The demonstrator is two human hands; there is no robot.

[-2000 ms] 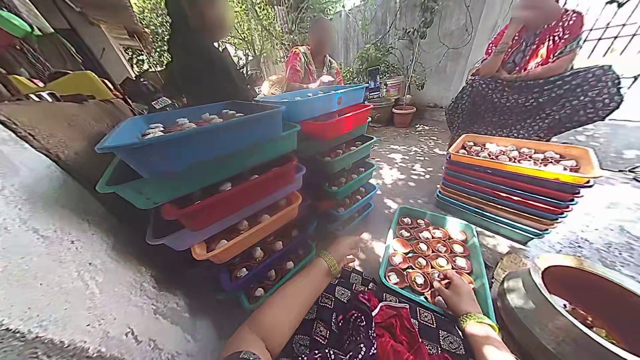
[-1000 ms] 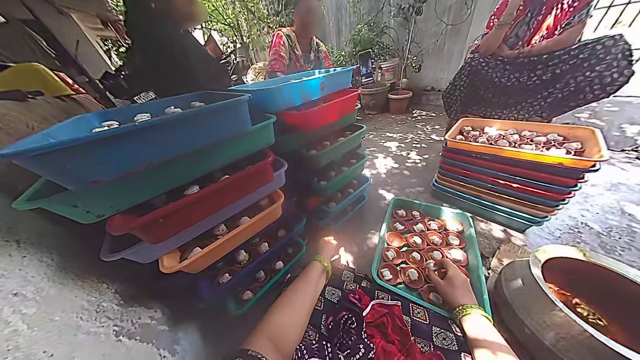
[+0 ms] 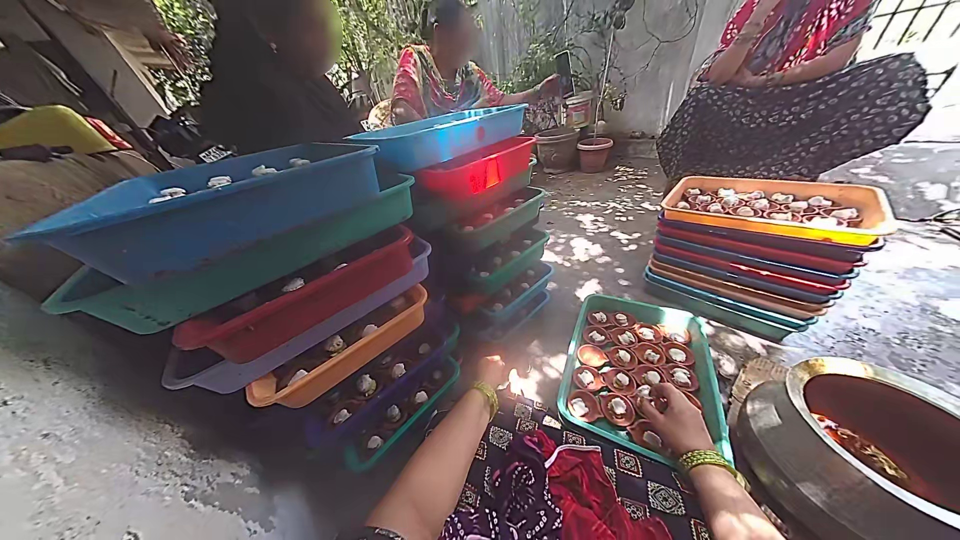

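A green plastic tray (image 3: 592, 315) lies before me, filled with rows of small reddish-brown clay cups (image 3: 619, 381); most have a white lump in them. My right hand (image 3: 675, 420) is over the tray's lower right part, thumb and fingers around a white lump (image 3: 649, 395) at one cup. Some cups there are hidden beneath the hand. Left of the tray is my left hand (image 3: 491, 371), near the lower trays of the stacks; glare and blur hide its fingers. The cup (image 3: 592, 355) at the tray's left edge shows no white lump.
Stacked trays with similar cups stand at left, topped by a blue tray (image 3: 247, 202) and a light blue tray (image 3: 450, 139). Another stack under an orange tray (image 3: 877, 217) is at right. A large metal pot (image 3: 780, 450) holds dark reddish liquid. Several people sit behind, beyond potted plants (image 3: 595, 154).
My right hand has moved left and down from the tray's right side since one second ago. The person behind the light blue tray has stretched an arm out to the right.
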